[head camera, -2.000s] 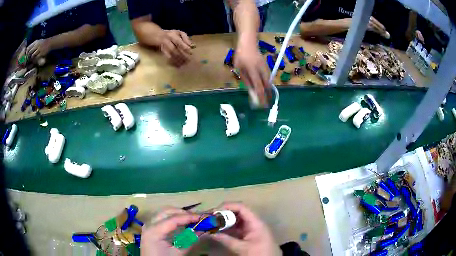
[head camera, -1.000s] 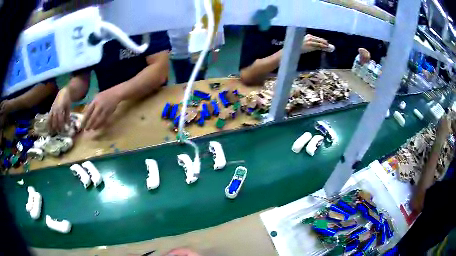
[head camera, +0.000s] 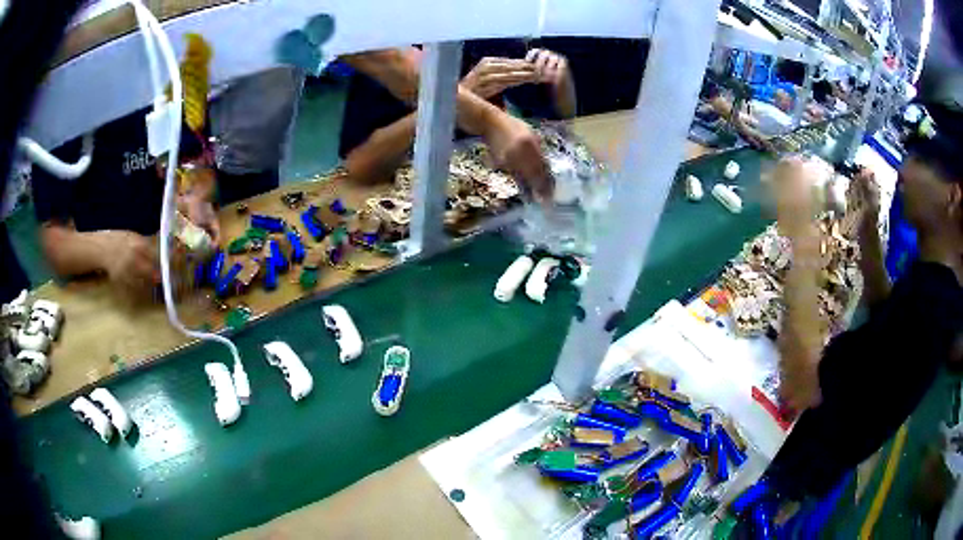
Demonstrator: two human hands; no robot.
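Observation:
Neither of my hands is in the picture. Nearest in front of me, wired sets (head camera: pixel 634 464) of blue cells, green boards and brown parts lie in a heap on a clear plastic liner over a white sheet (head camera: pixel 465 496) at the lower right. On the green belt (head camera: pixel 317 454) lies a filled housing (head camera: pixel 392 381), its blue cell and green board showing in the opening. Several white housings (head camera: pixel 287 370) lie to its left, and more lie further up the belt.
A white charging cable (head camera: pixel 167 243) hangs over the belt. Grey posts (head camera: pixel 634 211) rise beside it. Across the belt, people's hands work near blue cells (head camera: pixel 277 264) and a pile of pale brown parts (head camera: pixel 465 195). A person in dark clothing (head camera: pixel 876 390) reaches over another pile at right.
My view has swung right, and my hands, which held a wired set and a white shell, have left the picture. Across the belt, an arm now reaches to a clear plastic bag.

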